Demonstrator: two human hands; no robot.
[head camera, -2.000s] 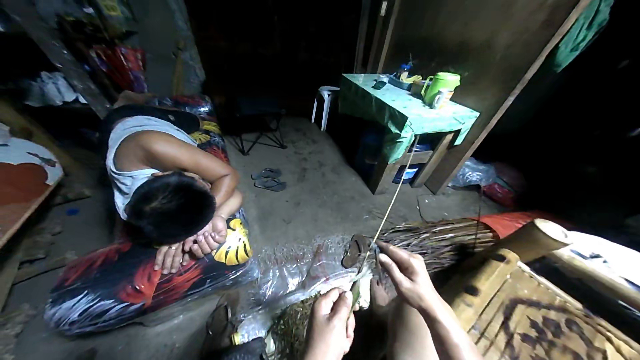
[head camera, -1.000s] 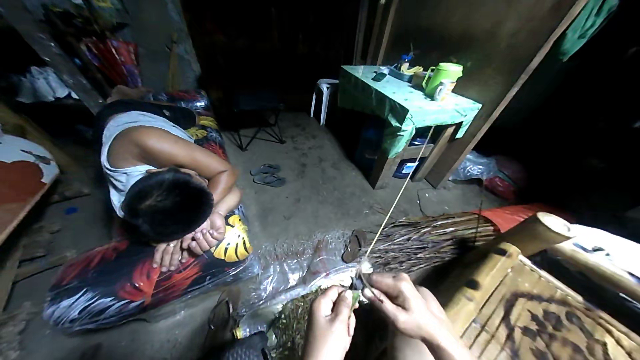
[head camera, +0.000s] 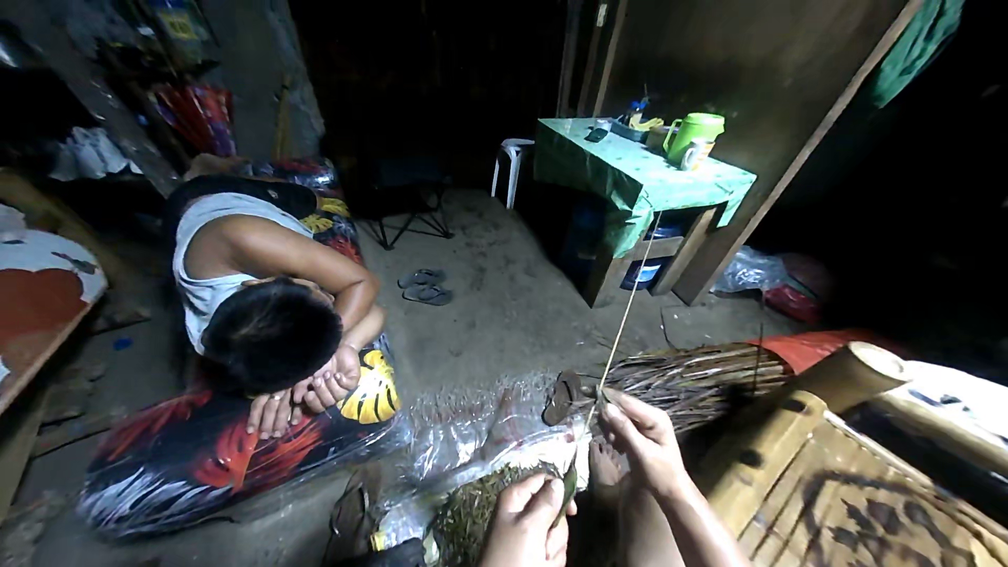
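A thin pale cord (head camera: 628, 303) runs taut from the green-covered table's near corner down to my hands. My right hand (head camera: 642, 433) pinches the cord between thumb and fingers near its lower end. Just below and to the left, my left hand (head camera: 531, 512) grips a narrow green leaf or strip (head camera: 568, 484) between thumb and fingers. Whether the strip is tied to the cord cannot be told. Under my left hand lies a heap of greenish plant material (head camera: 471, 508), beside clear plastic sheeting (head camera: 465, 433).
A person (head camera: 268, 315) lies face down on a plastic-wrapped floral mattress (head camera: 205, 465) at left. The table (head camera: 669, 185) holds a green jug (head camera: 697, 134). Bundled sticks (head camera: 693, 378) and a bamboo bench (head camera: 835, 472) are at right. Slippers (head camera: 425, 287) lie on the floor.
My hands were close together at the cord's lower end one second ago; now they are apart, the right one higher and the left one lower with the green strip.
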